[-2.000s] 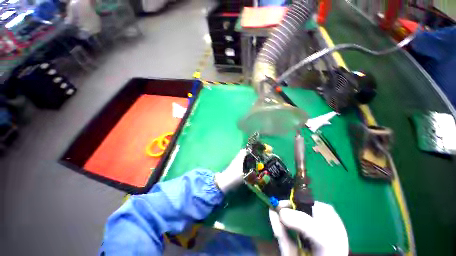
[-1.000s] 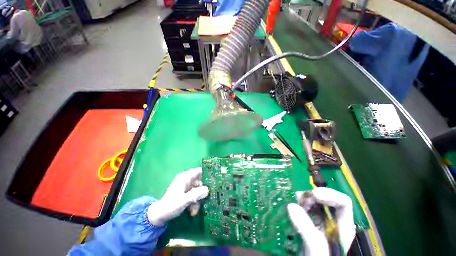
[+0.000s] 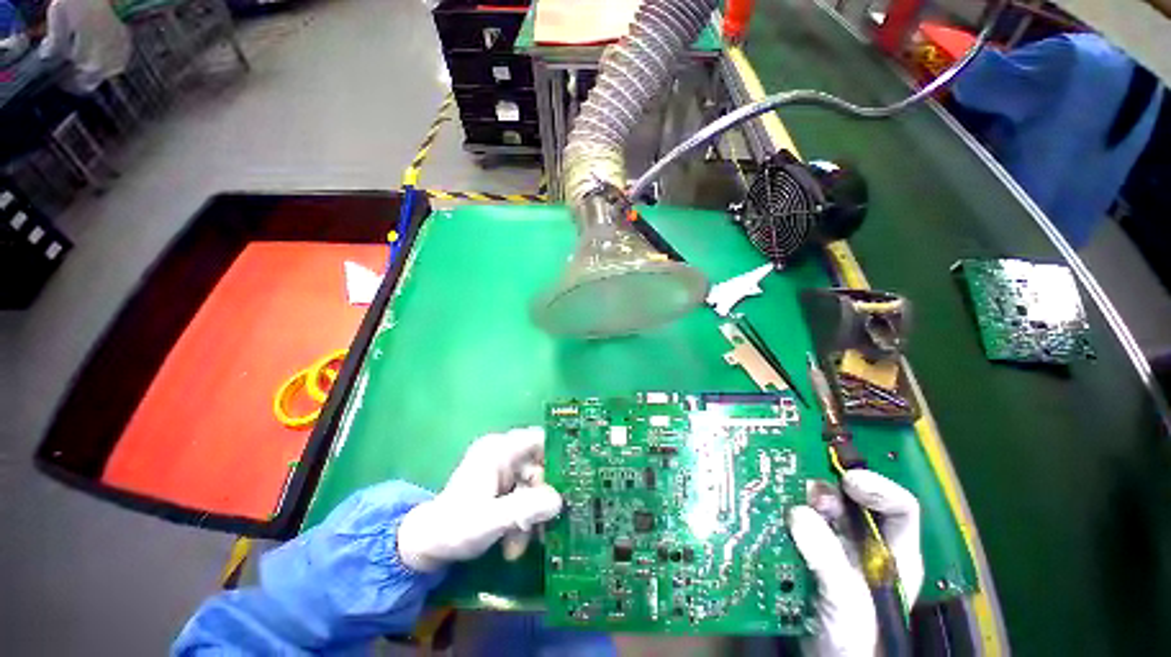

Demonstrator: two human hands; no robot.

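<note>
A green printed circuit board [image 3: 649,513] is held up over the green mat, its solder side with silvery dots facing me and a bright glare on it. My left hand [image 3: 488,501], in a white glove, grips the board's left edge. My right hand [image 3: 860,546], gloved white, is at the board's right edge and holds the soldering iron [image 3: 841,443], its tip pointing up and away beside the board. Whether the right fingers also grip the board is hard to tell. I cannot make out any solder wire.
A fume hood [image 3: 620,282] hangs above the mat [image 3: 450,321]. Tweezers [image 3: 774,357], white pieces [image 3: 741,289], an iron stand [image 3: 873,372] and a fan [image 3: 783,212] lie right. A red-lined tote [image 3: 193,385] with yellow rings [image 3: 306,392] is left. The belt [image 3: 950,321] carries another board [image 3: 1031,311].
The board was tilted edge-on showing its component side two seconds ago; it now faces me with its solder side. The view has shifted, and the iron has moved to the board's right side.
</note>
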